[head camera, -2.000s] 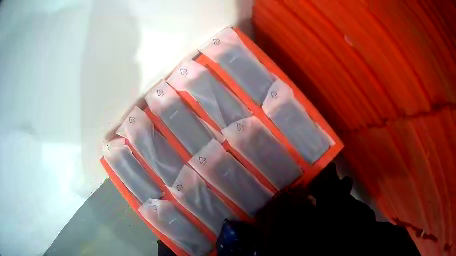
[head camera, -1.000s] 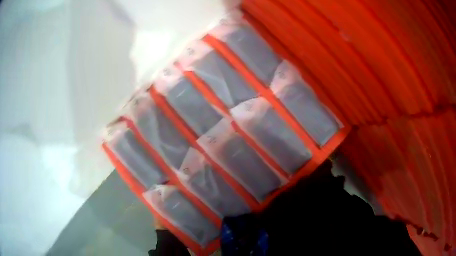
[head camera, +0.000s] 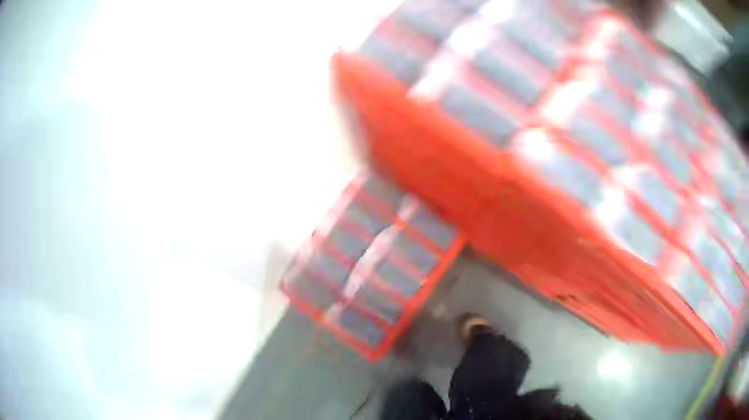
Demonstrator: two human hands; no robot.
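Observation:
A red-orange foam tray (head camera: 374,264) with two rows of bagged phones lies low beside a tall stack of filled trays (head camera: 484,176). The bagged phones look grey with whitish sleeve ends. The picture is blurred, so marks on the sleeves cannot be read. Neither of my hands can be made out in the frame. Dark clothing and a shoe (head camera: 475,326) show below the tray.
The stack's top holds several filled trays side by side and fills the upper right. A white surface or wall (head camera: 164,164) takes up the left. Grey floor (head camera: 567,336) shows below the stack, with a yellow line (head camera: 705,390) at the lower right.
The view has pulled back and up. The filled tray now appears smaller and farther away, and the tops of the neighbouring stacks have come into view. The dark sleeve beside the tray is gone.

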